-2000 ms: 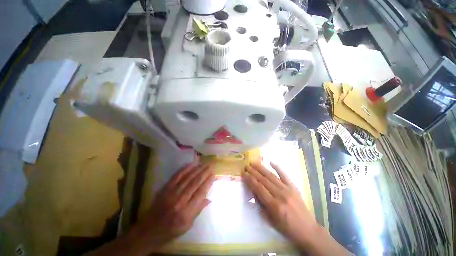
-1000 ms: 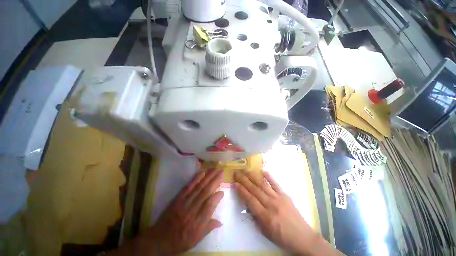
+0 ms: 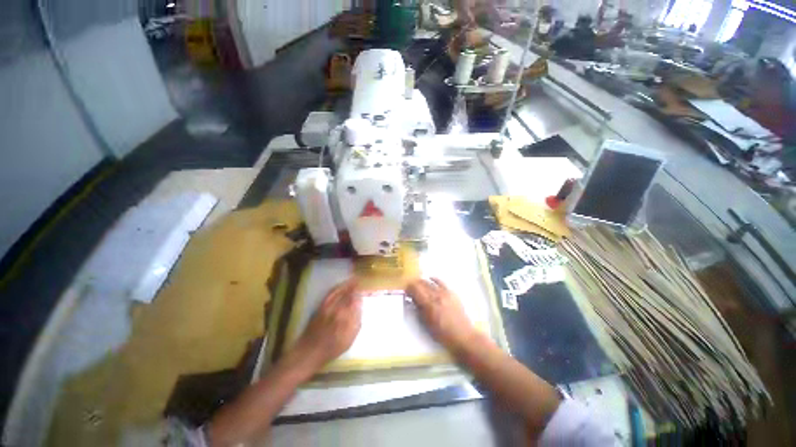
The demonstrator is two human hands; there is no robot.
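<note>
A tan panel [image 3: 381, 278] lies under the needle area of the white sewing machine [image 3: 370, 194], on a white template [image 3: 381, 338] with yellow taped edges. A red outline shows along the panel's near edge. My left hand [image 3: 335, 319] rests at the panel's left near corner, fingers pointing forward. My right hand [image 3: 442, 307] rests at its right near corner. Both bare hands lie on the template, fingertips at the panel. The image is blurred, so whether the fingertips pinch it does not show. The machine's parts hide the panel's far edge.
Overlapping tan panels [image 3: 223, 292] and white sheets [image 3: 166, 240] lie left. On the right are white labels [image 3: 526, 278], a tan stack [image 3: 529, 217], a red spool [image 3: 560, 194], a screen [image 3: 619, 183] and long brown strips [image 3: 663, 319]. Thread cones [image 3: 482, 66] stand behind.
The view has pulled back and up, showing the whole machine and the floor behind. My hands moved slightly apart since one second ago, staying at the panel's near edge.
</note>
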